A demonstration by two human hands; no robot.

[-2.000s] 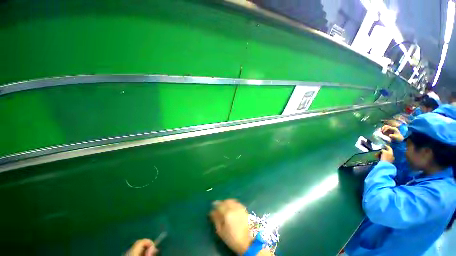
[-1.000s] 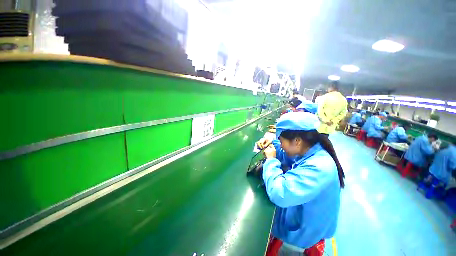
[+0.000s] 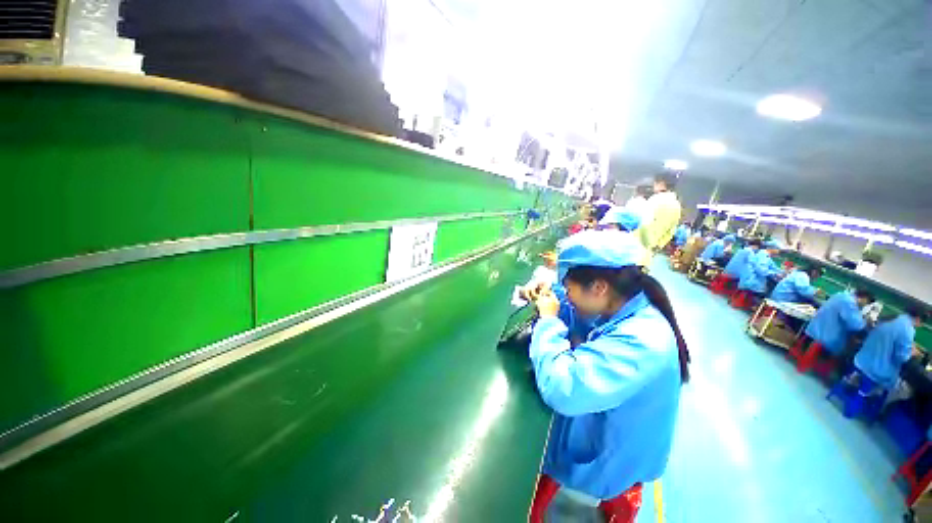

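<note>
Neither of my hands is in the picture. The nearest thing in front of me is the glossy dark-green bench (image 3: 337, 409), running away to the upper right. At its bottom edge the top of a heap of tiny white and brown strips (image 3: 386, 512) shows, cut off by the frame. Farther along, a neighbouring person in a blue coat and cap holds a dark-edged tablet unit (image 3: 518, 321) tilted up off the bench. What the neighbour's fingers hold is too small to tell.
A bright green divider (image 3: 123, 296) with a metal rail and a white paper sheet (image 3: 411, 251) stands along the left. The neighbour (image 3: 611, 378) sits close at the bench's right edge. Blue floor (image 3: 731, 378), red stools and several workers in blue lie to the right.
Since two seconds ago the view has swung up and right, and both my hands have left the picture. Since one second ago, slightly more of the strip heap shows at the bottom edge.
</note>
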